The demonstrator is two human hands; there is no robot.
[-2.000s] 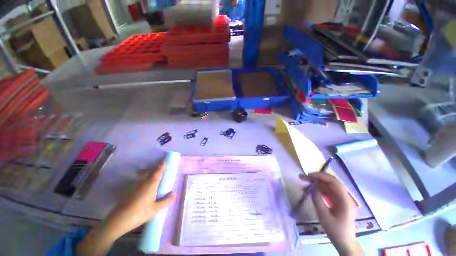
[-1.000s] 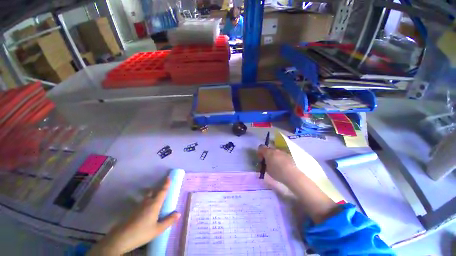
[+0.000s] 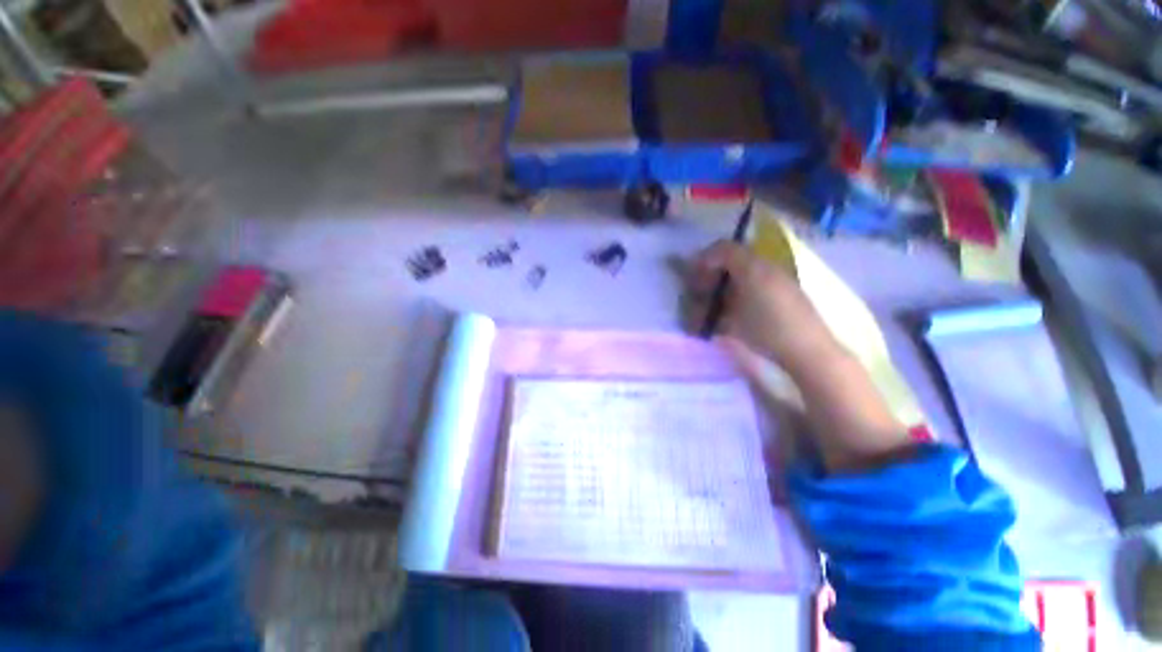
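The picture is blurred. My right hand [image 3: 745,296] holds a dark pen [image 3: 721,287] above the bench, just beyond the top right corner of the pink form book [image 3: 580,347]. My left hand is hard to make out; a blue sleeve [image 3: 115,510] fills the lower left. The white record form pad [image 3: 637,471] lies on the pink book, whose pale blue cover [image 3: 452,439] is rolled back on the left. Small dark flat parts lie in loose piles behind the book, at the left [image 3: 426,262], the middle [image 3: 500,255] and the right [image 3: 608,257].
A blue divided bin [image 3: 573,168] stands at the back with a small black round object [image 3: 646,201] before it. Blue file trays [image 3: 879,140] stand right rear. A yellow strip [image 3: 841,306] and second pad [image 3: 1032,408] lie right. A black and pink case [image 3: 223,334] lies left.
My left hand has left the rolled cover, and its sleeve now fills the lower left. My right hand moved from beside the pad to beyond the book, still with the pen. The view has tilted down.
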